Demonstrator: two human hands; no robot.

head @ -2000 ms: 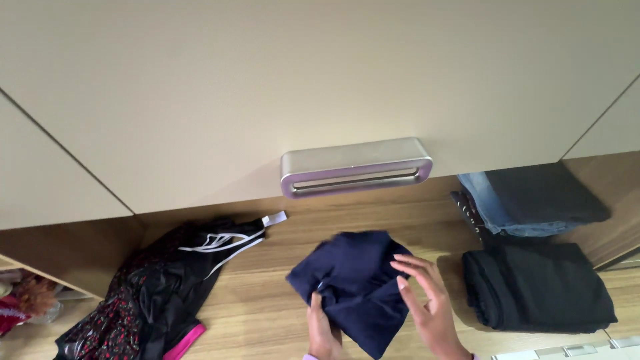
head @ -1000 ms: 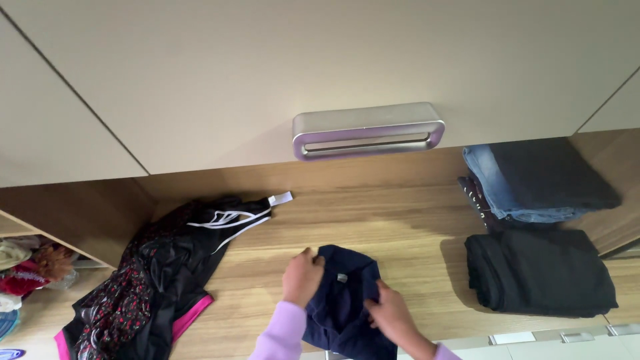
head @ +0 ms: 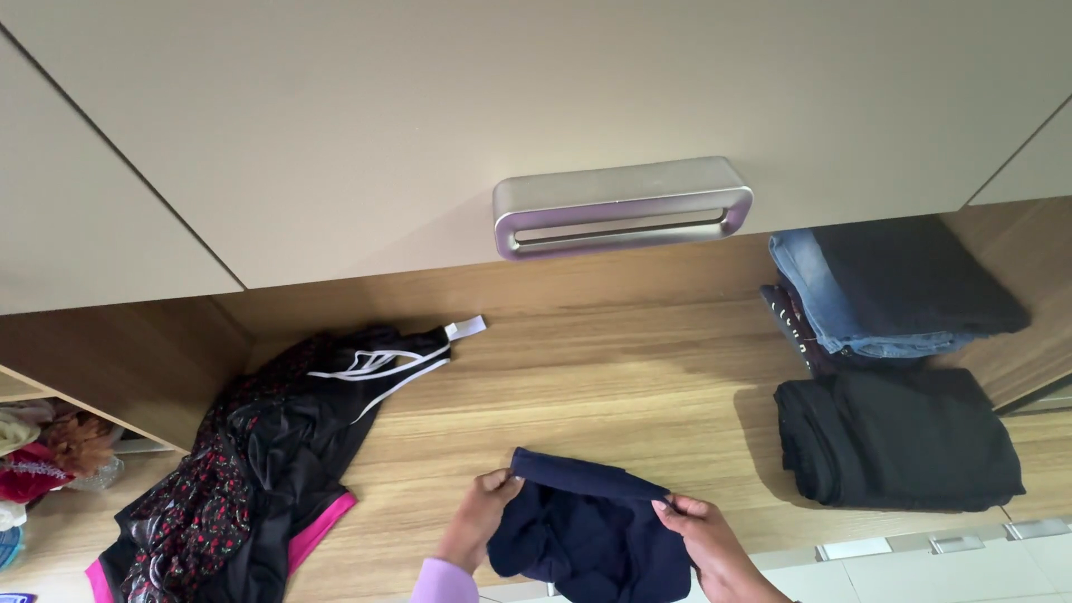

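A navy blue cloth garment [head: 595, 528] hangs between my two hands over the front edge of the wooden shelf. My left hand [head: 481, 515] pinches the left end of its straight upper edge, and my right hand [head: 699, 532] pinches the right end. The lower part droops in loose folds. To the left lies a loose pile of black clothing [head: 285, 444] with a red floral print, white straps and pink trim. On the right, folded black fabric [head: 900, 440] rests in front of a stack of folded jeans [head: 888, 293].
Overhead, a beige cabinet door [head: 377, 126] with a metal handle [head: 624, 209] juts above the shelf [head: 553, 394]. Artificial flowers [head: 59, 452] sit in a compartment at far left. Metal handles [head: 854, 548] line the front edge below, at lower right.
The navy garment was bunched in my hands two seconds ago, then lower on the shelf edge. Now its upper edge is stretched straight between my hands, which are farther apart.
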